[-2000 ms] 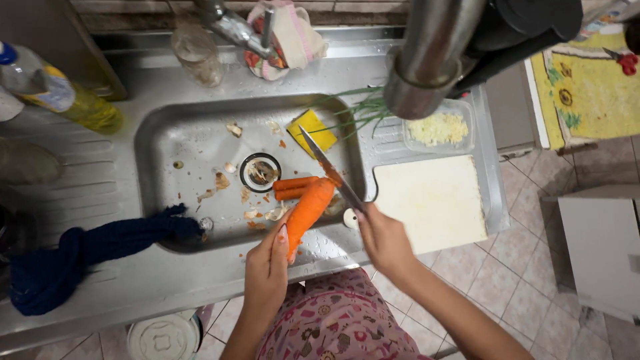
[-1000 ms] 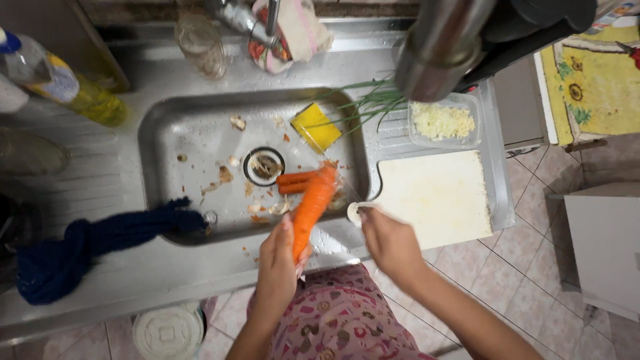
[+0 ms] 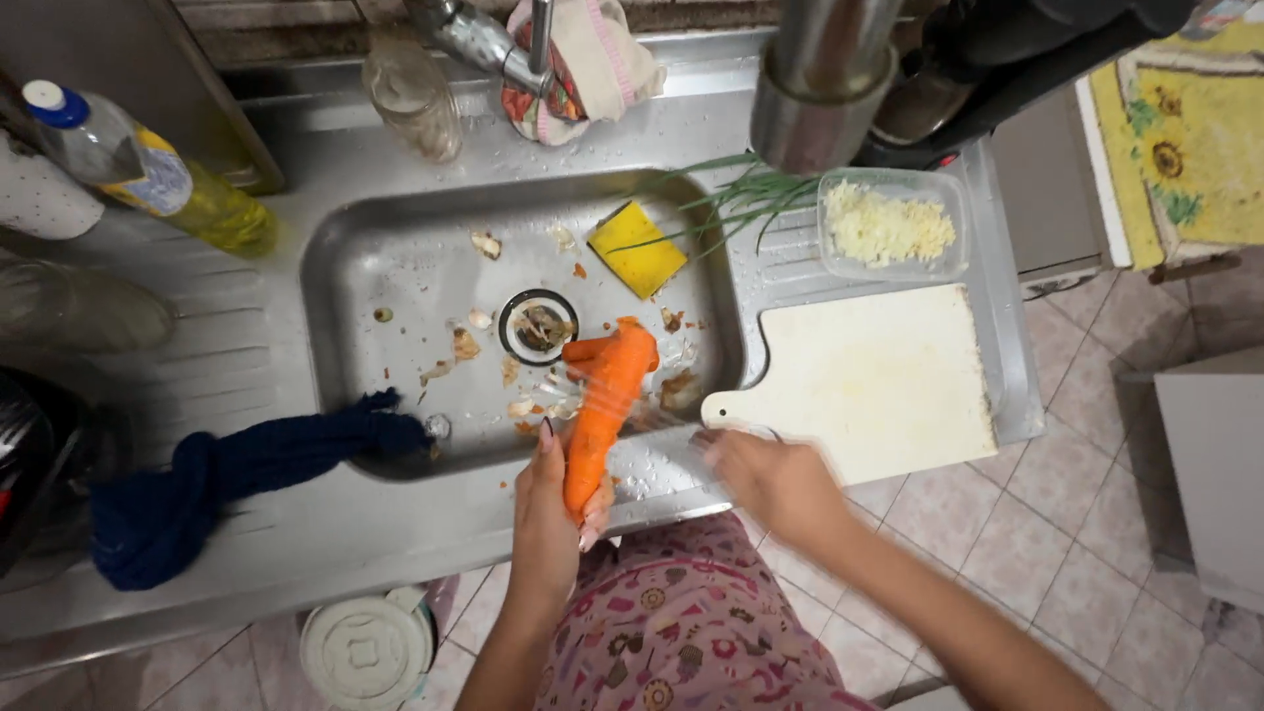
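Note:
My left hand (image 3: 555, 494) grips the lower end of a large orange carrot (image 3: 604, 405), tilted over the front of the steel sink basin (image 3: 341, 296). To the carrot's right, my right hand (image 3: 775, 479) is closed around a knife's handle; the blade (image 3: 642, 410) is a motion-blurred streak across the carrot. Behind the carrot, more carrot pieces (image 3: 583, 353) lie in the basin, beside the drain (image 3: 538, 326) with scraps in it. Peelings are scattered around. A yellow sponge (image 3: 637, 250) rests at the basin's back right.
A white cutting board (image 3: 879, 380) lies right of the basin, below a plastic container of chopped pieces (image 3: 894, 225) and green stalks (image 3: 755, 197). The faucet (image 3: 494, 49), a glass jar (image 3: 413, 99) and a cloth (image 3: 592, 64) are behind. At left are a bottle (image 3: 158, 178) and dark blue cloth (image 3: 247, 464).
The knife blade, clearly visible against the carrot's upper end two seconds ago, is now a blur lower across it. My left hand keeps its hold on the carrot.

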